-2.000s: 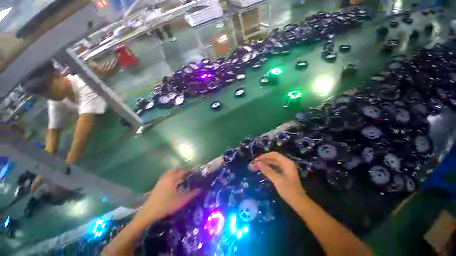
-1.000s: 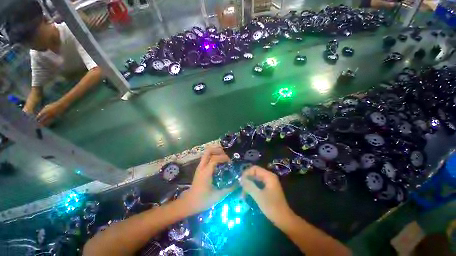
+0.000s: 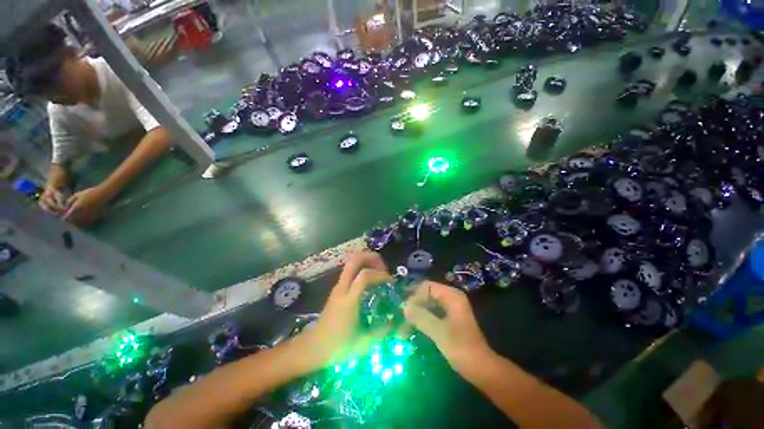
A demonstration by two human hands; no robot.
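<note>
My left hand (image 3: 348,306) holds a dark, silvery open LED module (image 3: 381,303) at the near centre. My right hand (image 3: 440,318) is at the module's right side with its fingers bent together; whether they pinch a wire or small part is too blurred to tell. Just below my hands a lit LED board (image 3: 381,362) glows green and washes my hands in its light. A grey hub-like disc (image 3: 419,259) lies just beyond my hands, and another grey disc (image 3: 286,292) lies to the left near the belt edge.
The green conveyor belt (image 3: 335,193) carries spaced dark units and a green-lit module (image 3: 437,165). Heaps of dark units lie at right (image 3: 620,226) and across the belt (image 3: 335,88). A person (image 3: 100,126) works at left behind a metal post (image 3: 155,100). A blue bin (image 3: 729,306) is at right.
My left hand has come in from the left and holds the module, with my right hand beside it. Units on the belt have moved left. The near LED light has turned from blue to green.
</note>
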